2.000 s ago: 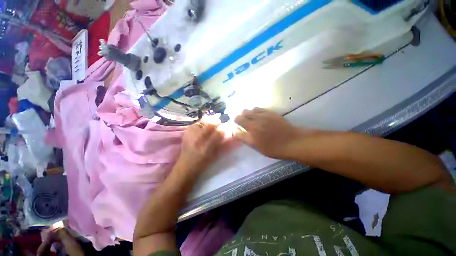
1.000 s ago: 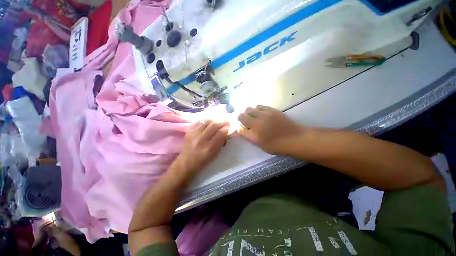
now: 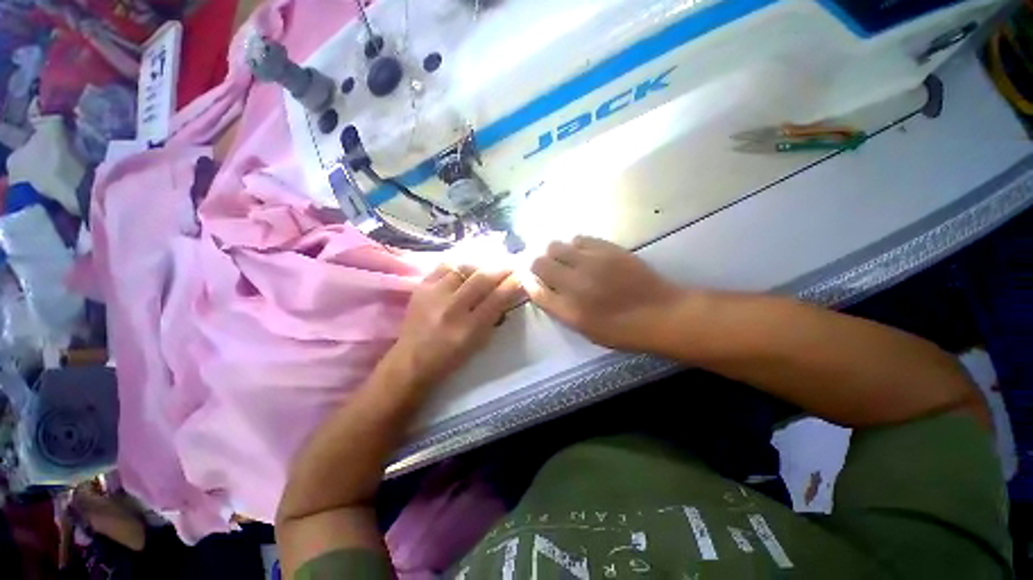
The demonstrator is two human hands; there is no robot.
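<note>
Pink knit cloth lies heaped left of the needle and runs under my left hand. The white Jack sewing machine stands ahead. Its presser foot area is washed out by the lamp's glare, just beyond my fingertips. My left hand is bent over the cloth's edge in front of the needle. My right hand is close beside it on the right, fingertips curled down and pinched at the same edge. The cloth between the fingertips is small and overexposed.
Thread snips with orange and green handles lie on the machine bed at right. The table's grey edge runs in front of me. A white marked box or phone, bagged cloth, a grey unit and another person's hand are at left.
The left hand has moved slightly right and toward me from its place two seconds ago, and the cloth heap has shifted a little. The view has also shifted. Both hands stay at the needle.
</note>
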